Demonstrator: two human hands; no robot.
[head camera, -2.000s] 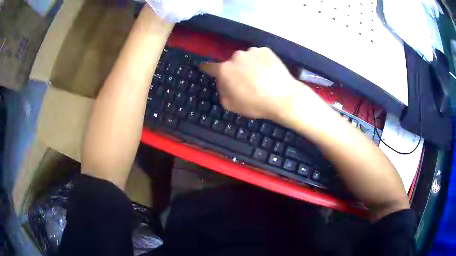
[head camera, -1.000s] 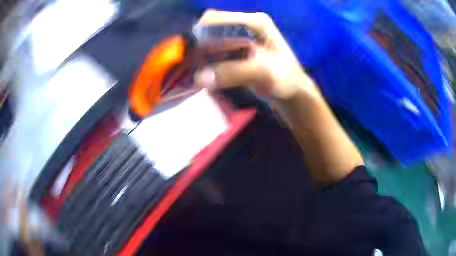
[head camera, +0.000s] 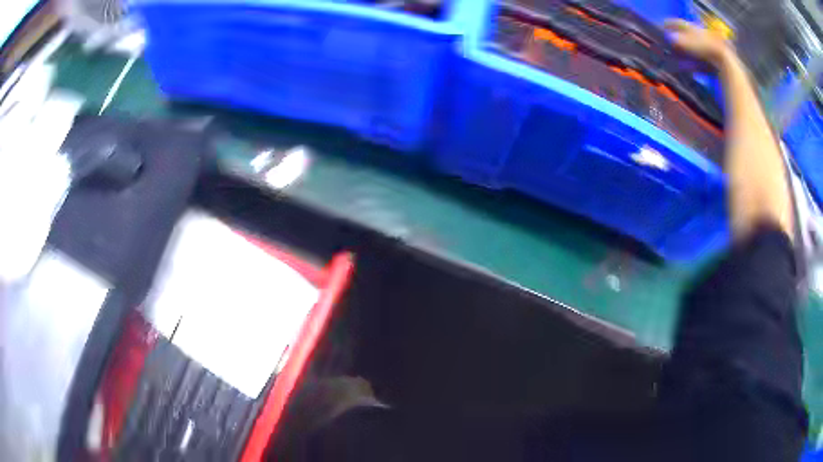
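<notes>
My right hand (head camera: 704, 43) is small and blurred at the top right, reaching over the far end of a blue plastic bin (head camera: 577, 135). Something yellow shows by its fingers; I cannot tell whether it is held. The bin holds rows of black-and-orange devices (head camera: 632, 77), blurred. A second blue bin (head camera: 298, 68) stands beside it on the left, its contents mostly out of view. My left hand is not in view.
A green bench top (head camera: 505, 230) runs below the bins. At lower left are a white card (head camera: 235, 302), the red keyboard tray (head camera: 302, 361), the keyboard (head camera: 171, 406) and a black mouse mat (head camera: 158, 180) with a dark mouse (head camera: 117, 162). White sheets (head camera: 32, 180) lie far left.
The view has swung right from the keyboard to the bins. My right hand, earlier holding a black-and-orange device over the tray's right end, has moved out to the far bin. My left arm has left view.
</notes>
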